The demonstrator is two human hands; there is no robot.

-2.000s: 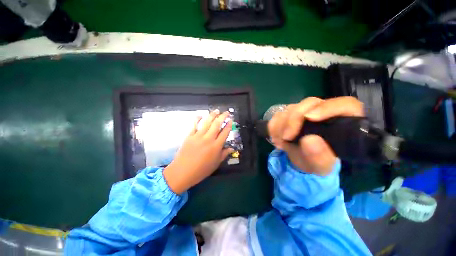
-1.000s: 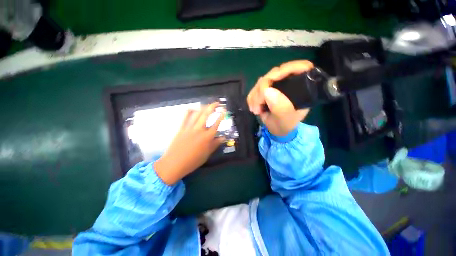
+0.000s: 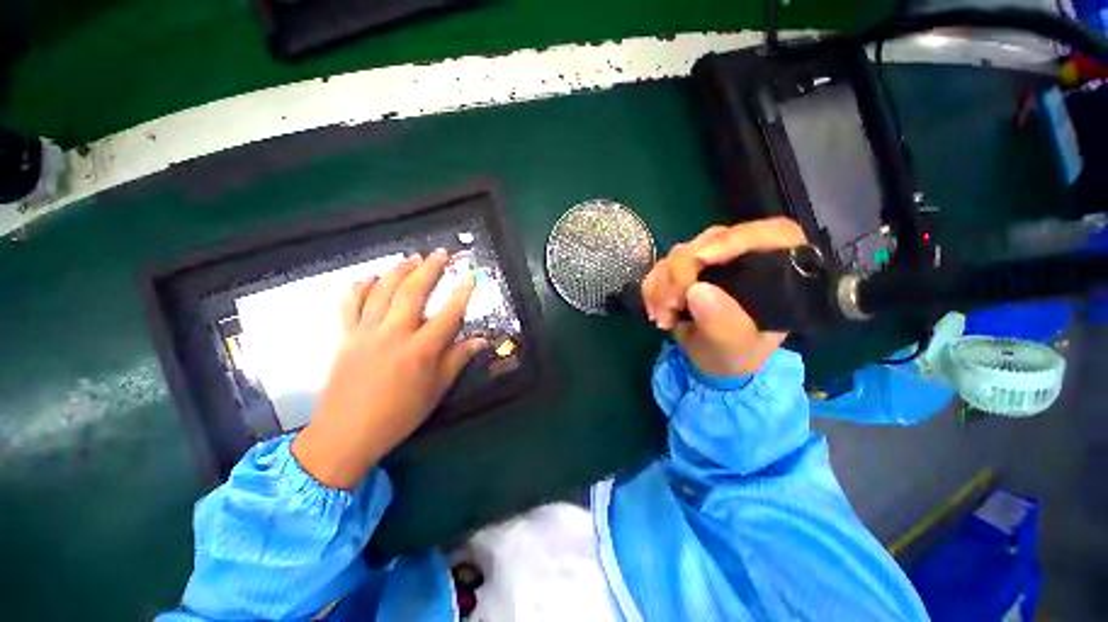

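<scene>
An open tablet assembly (image 3: 292,346) with a bright white middle lies in a black tray (image 3: 531,280) in front of me. My left hand (image 3: 395,352) rests flat on it, fingertips near the circuit board (image 3: 492,318) at its right end, fingers slightly spread. My right hand (image 3: 725,298) is closed around the black electric screwdriver (image 3: 768,288). The tool's tip points left, at the lower right edge of the round speckled screw dish (image 3: 600,256). Screws are too small to tell.
A second black tray (image 3: 733,134) with a grey-centred tablet (image 3: 836,158) stands at the right. A white rail (image 3: 352,107) runs behind, with a black tray (image 3: 365,22) on the green belt beyond. A pale green fan (image 3: 1006,374) and blue bin (image 3: 982,559) are at lower right.
The view has shifted, so the trays appear further left. My right hand with the screwdriver has moved from beside the tablet tray to the screw dish, now uncovered. My left hand stays on the tablet.
</scene>
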